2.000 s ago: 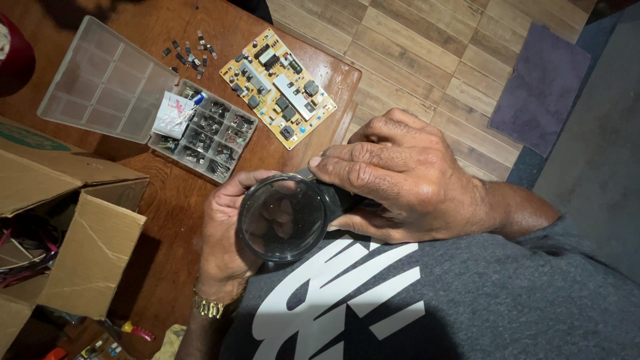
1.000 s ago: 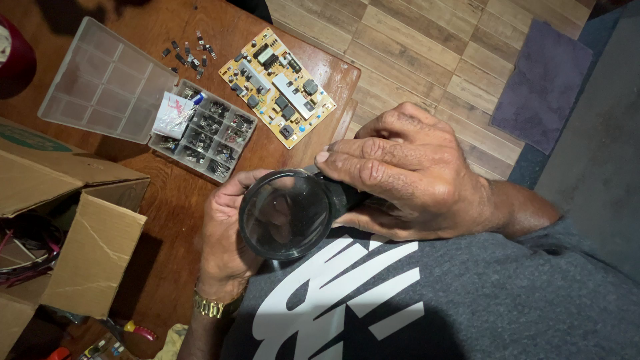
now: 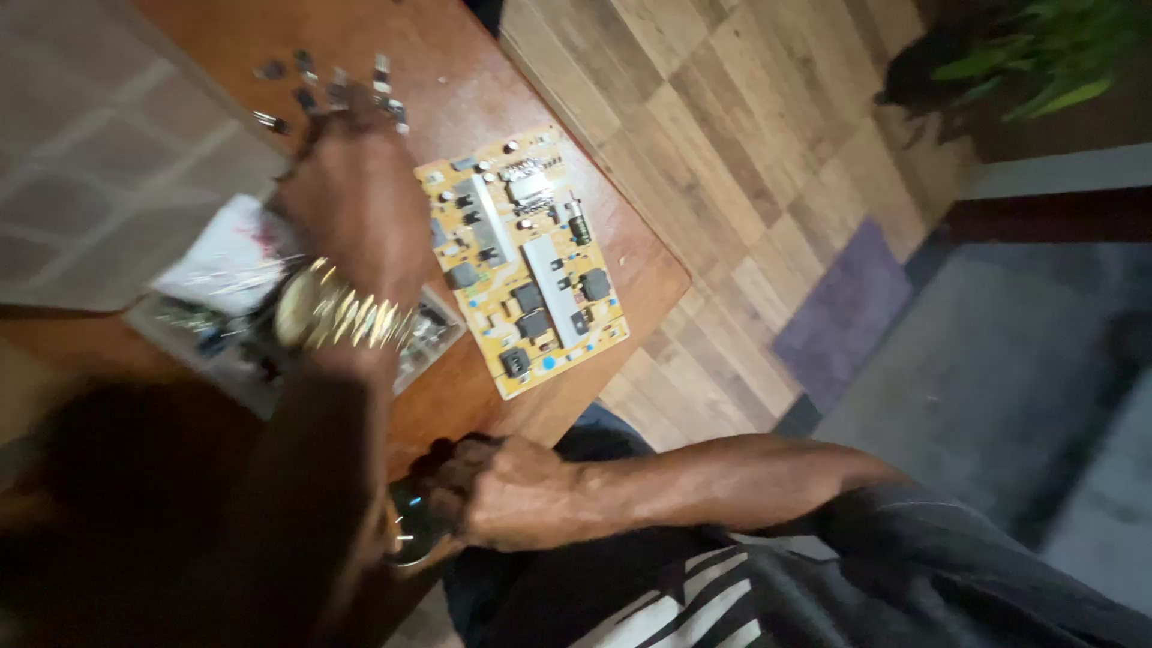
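My left hand (image 3: pixel 360 198), with a gold-coloured watch or bracelet (image 3: pixel 346 310) on its wrist, reaches over the table among small loose electronic components (image 3: pixel 382 74). Its fingers are blurred, and whether they hold a component is unclear. Lower down, my right hand (image 3: pixel 504 493) grips a round magnifying glass (image 3: pixel 416 524), partly hidden by my left arm. A yellow circuit board (image 3: pixel 506 335) with metal heatsinks lies to the right of my left hand. Under my left wrist is a divided plastic box (image 3: pixel 430 346) of small parts, with a clear bag (image 3: pixel 225 261) on it.
The box's see-through lid (image 3: pixel 99 180) stands open at the left. The wooden table's edge (image 3: pixel 661 256) runs beside the circuit board. Beyond lies a plank-patterned floor (image 3: pixel 711 180) with a purple mat (image 3: pixel 846 315), and a green plant (image 3: pixel 1053 72) shows at the top right.
My left hand has left its place behind the magnifying glass and moved up to the loose components. My right hand still holds the magnifying glass, now lower. The view has shifted and turned.
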